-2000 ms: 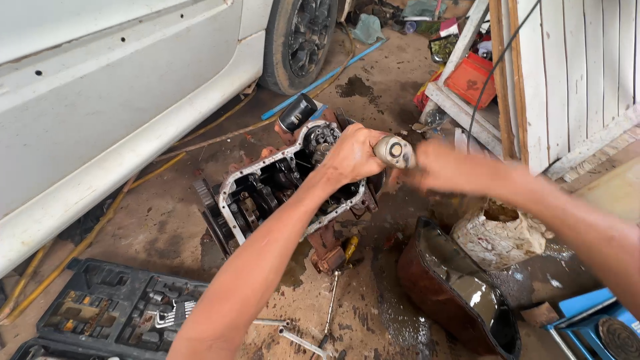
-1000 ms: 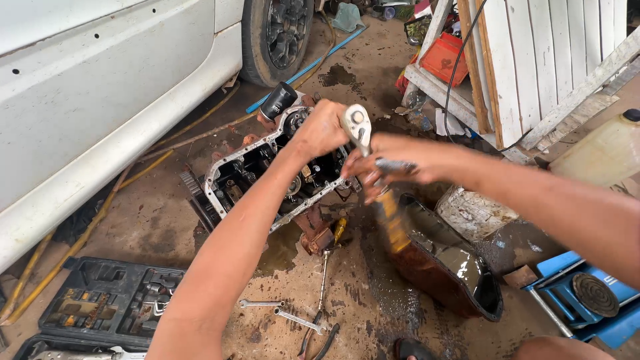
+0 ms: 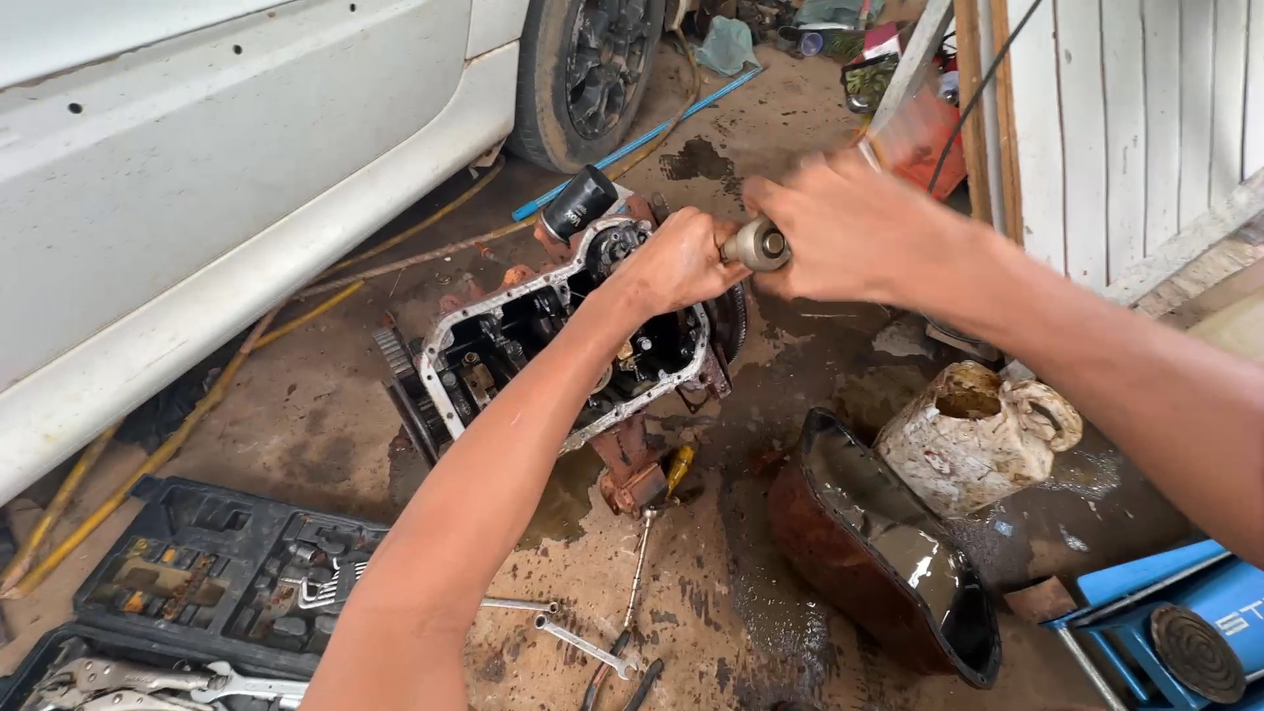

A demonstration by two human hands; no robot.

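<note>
An engine block (image 3: 592, 420) lies on the ground with its open underside up, the crankshaft area showing, and a black oil filter (image 3: 580, 203) at its far end. My left hand (image 3: 681, 259) is closed around a metal socket tool over the block's right end. Beside it, my right hand (image 3: 839, 227) is blurred and seems to grip the handle of the ratchet (image 3: 758, 245), whose round head shows between the hands. Most of the ratchet handle and the tool's lower end are hidden.
An oil pan (image 3: 859, 553) holding dark liquid and a dirty cut-open jug (image 3: 963, 434) stand at right, near a blue floor jack (image 3: 1165, 622). Combination wrenches (image 3: 588, 647) and an open tool case (image 3: 227, 583) lie in front. A white car (image 3: 247, 178) borders the left, a white wooden panel (image 3: 1136, 128) the right.
My right hand has moved up and away from me, turning the ratchet handle from pointing toward me to the far side. My left hand stays at the ratchet's head.
</note>
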